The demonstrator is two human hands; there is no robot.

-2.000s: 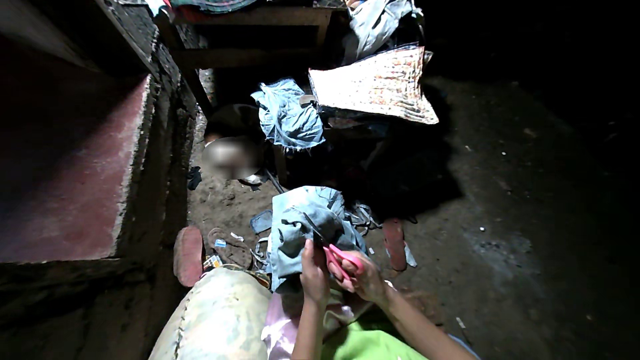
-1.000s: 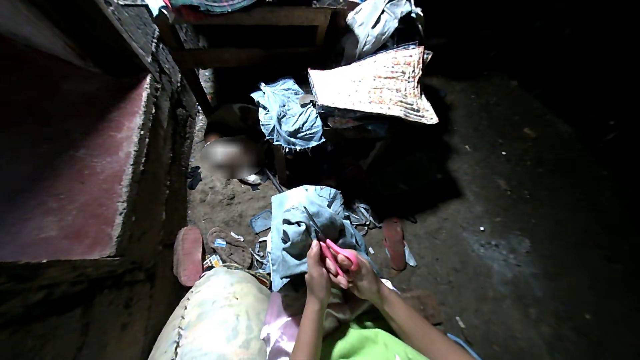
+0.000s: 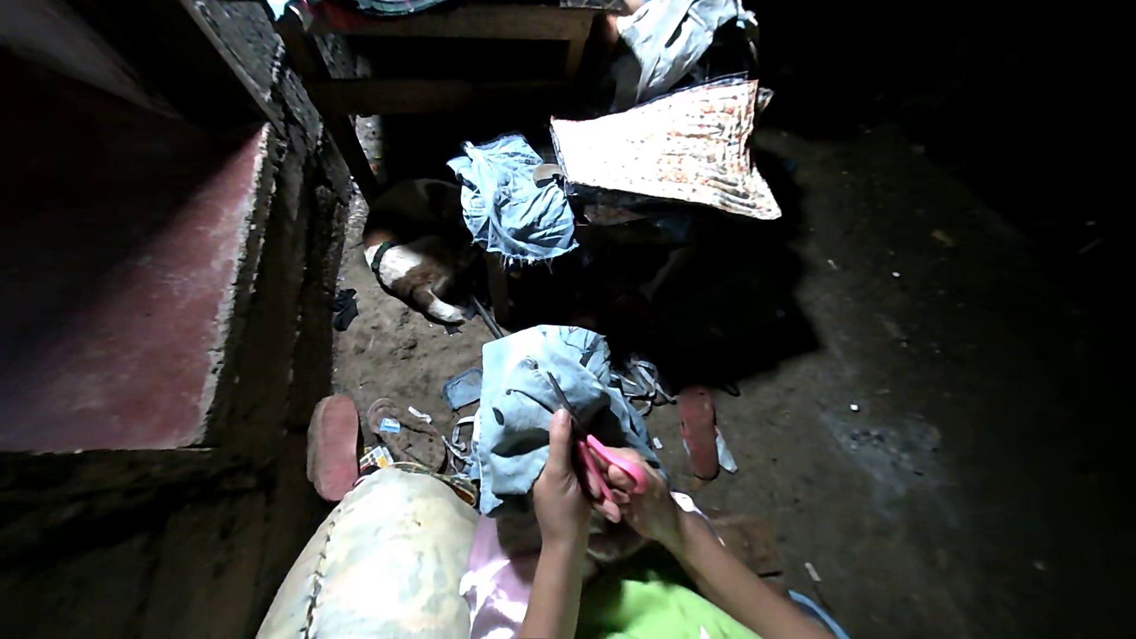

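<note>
Light blue denim cloth [image 3: 519, 444] lies spread over my lap, with a few dark holes or marks in it. My right hand [image 3: 646, 506] is closed around the pink handles of a pair of scissors [image 3: 612, 469]. Their dark blades point up and left over the cloth. My left hand [image 3: 561, 484] grips the cloth just beside the scissors, its thumb up near the blades. Whether the blades have cloth between them cannot be told.
A dog [image 3: 415, 271] lies under a wooden table [image 3: 444, 93]. Another denim piece [image 3: 515, 200] and a patterned cloth [image 3: 666, 146] rest ahead. Pink slippers [image 3: 334, 448] [image 3: 698, 430] and scraps lie on the dirt floor. A stuffed sack [image 3: 390, 559] is at lower left.
The scissors have turned in my right hand; their handles now sit lower and farther right of my left thumb than two seconds ago. The cloth stays on my lap.
</note>
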